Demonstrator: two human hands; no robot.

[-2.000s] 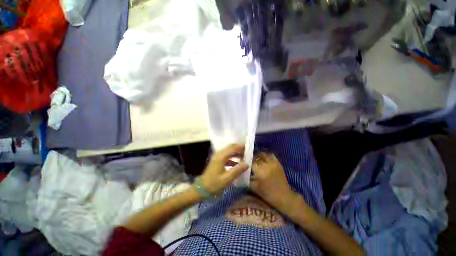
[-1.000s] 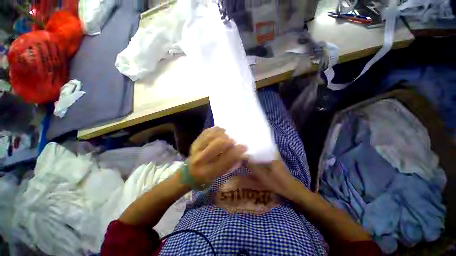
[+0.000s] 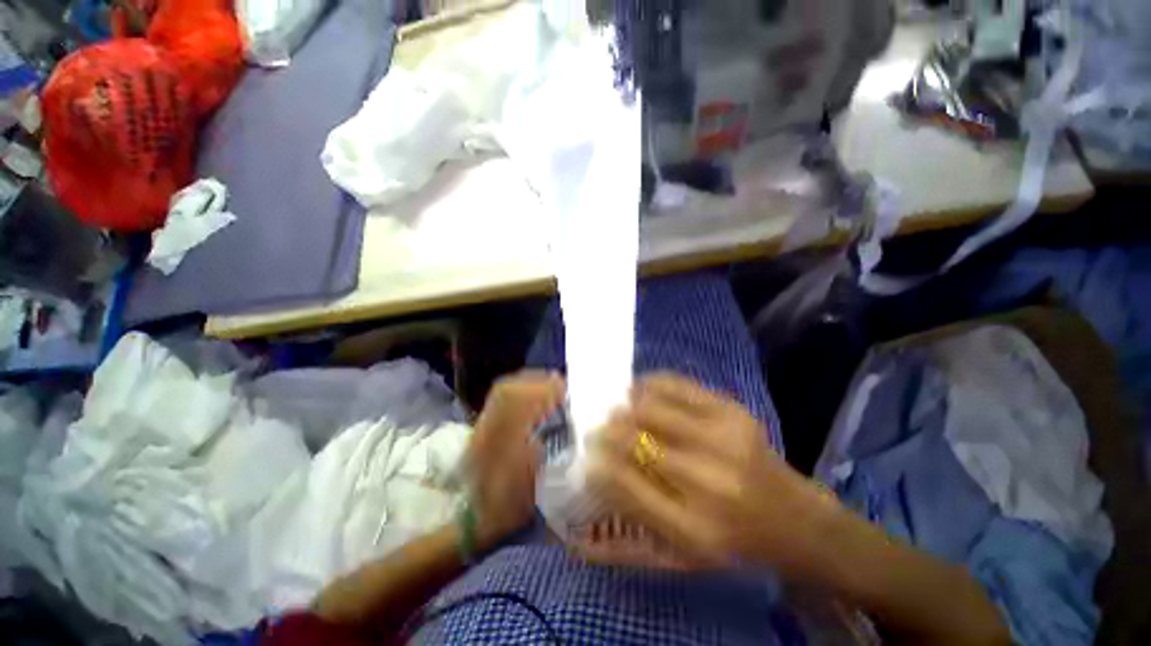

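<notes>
A bright white garment piece (image 3: 600,252) runs as a narrow strip from the sewing machine (image 3: 757,76) over the table edge down to my lap. Its upper part lies crumpled on the table left of the machine, overexposed near the needle area. My left hand (image 3: 511,448) is closed on the lower end of the piece from the left. My right hand (image 3: 688,467), with a yellow ring, grips the same end from the right. Both hands are blurred and close together, and the fingertips are partly hidden by cloth.
The cream table (image 3: 429,271) has a grey-blue panel (image 3: 284,164), a white scrap (image 3: 192,225) and red-orange bags (image 3: 120,133) at left. White pieces (image 3: 189,480) are heaped lower left. A box (image 3: 1098,379) holds light-blue and white pieces (image 3: 934,429) at right. White strips (image 3: 1035,164) hang off the table.
The white piece has gone from a wider panel slanting right to a narrower, straighter strip. My right hand has come up over its end, and my left hand has shifted slightly. The view has moved a little.
</notes>
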